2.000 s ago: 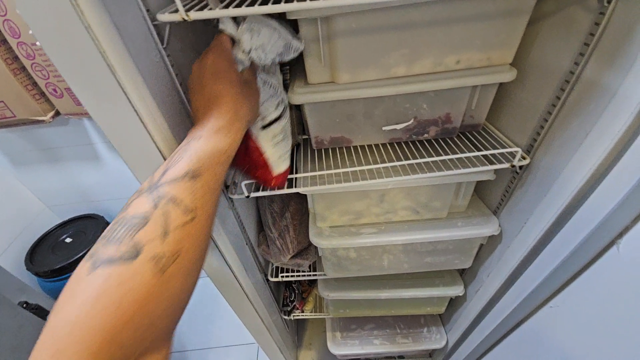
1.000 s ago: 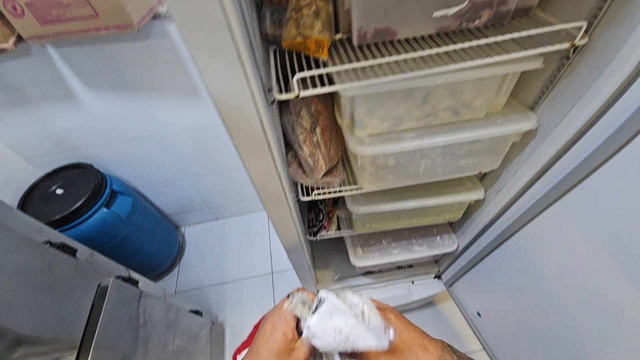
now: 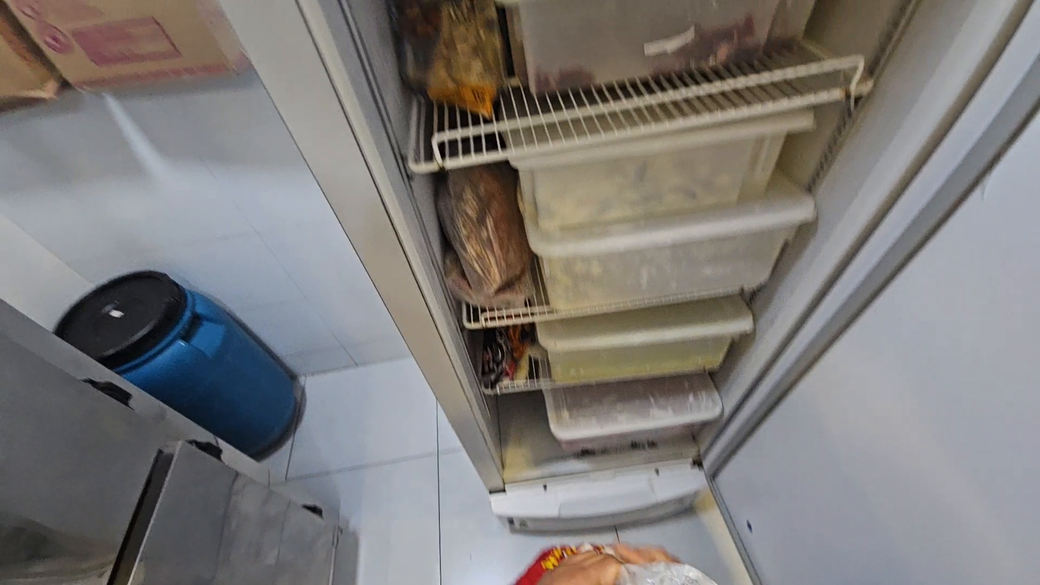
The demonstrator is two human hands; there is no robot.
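At the bottom edge of the head view, my left hand is partly visible, its fingers closed on a plastic bag with a red part and a whitish part. Fingers also show along the bag's top, and whether they belong to my right hand cannot be told. The rest of both hands is cut off by the frame. Beyond them stands an open upright fridge or freezer with white wire shelves. Lidded translucent plastic tubs fill its right side. A bag of brownish food and a yellow-orange bag lie at its left.
A blue plastic drum with a black lid stands on the left by the tiled wall. Stainless steel cabinets occupy the lower left. Cardboard boxes are at the upper left. The open door borders the right side.
My left hand has brought the red and whitish bag from the upper shelf area down to the bottom of the view. Both hands were around it one second ago; they now show less.
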